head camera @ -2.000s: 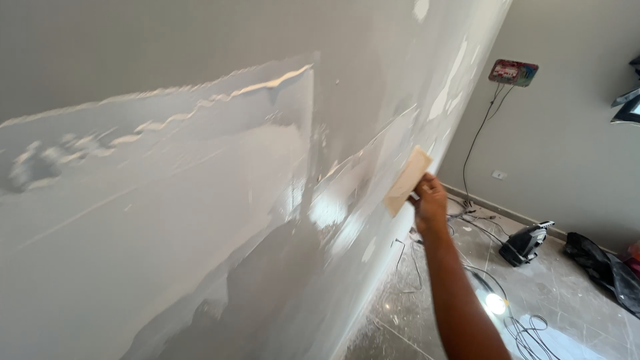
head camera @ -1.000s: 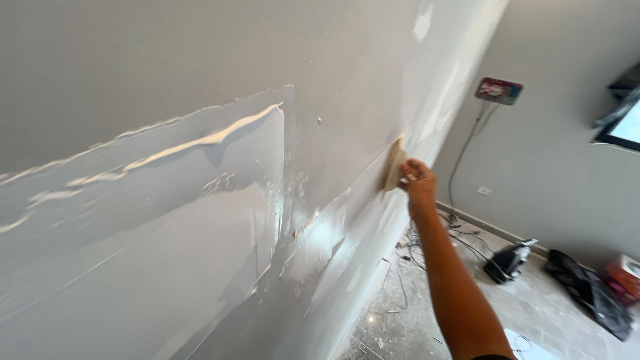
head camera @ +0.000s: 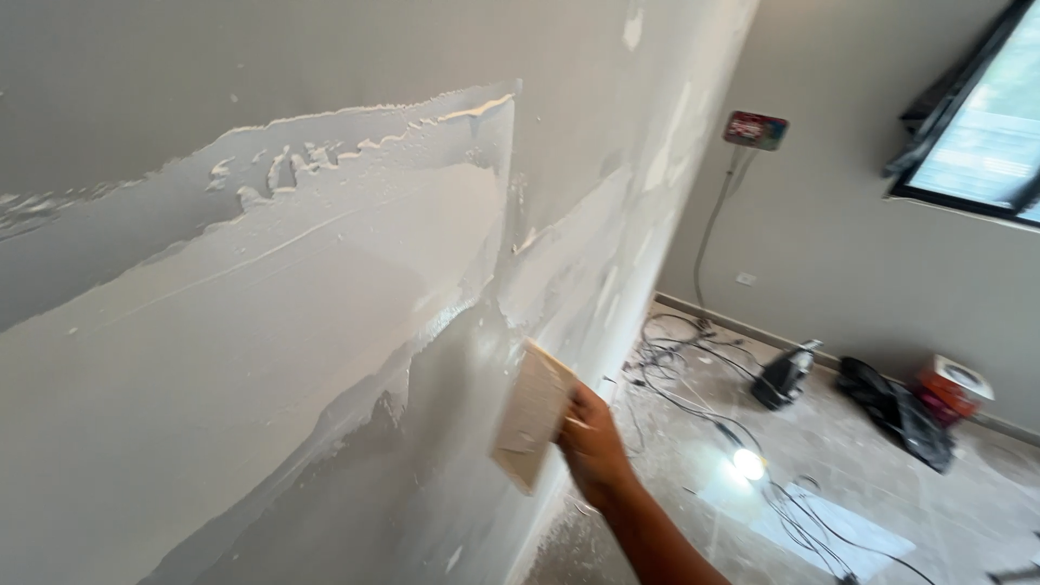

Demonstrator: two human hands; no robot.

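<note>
My right hand (head camera: 589,443) grips a broad, flat, cream-coloured plastering blade (head camera: 532,418) by its right edge. The blade is tilted and close to the lower part of the grey wall (head camera: 455,406); whether it touches is unclear. To its upper left, a large patch of pale wet filler (head camera: 325,268) covers the wall, with a raised, lumpy ridge (head camera: 366,146) along its upper part. A smaller filler patch (head camera: 569,244) lies right of that one. My left hand is out of view.
Tangled cables (head camera: 674,349) and a lit lamp (head camera: 747,464) lie on the dusty tiled floor. Beyond them are a black device (head camera: 786,376), a black plastic bag (head camera: 894,414) and a red box (head camera: 952,390). A window (head camera: 979,130) and a wall-mounted panel (head camera: 756,130) are at right.
My right hand has moved down the wall with the blade, which now shows its broad face; a second ago it was nearly edge-on, higher up beside the smaller patch.
</note>
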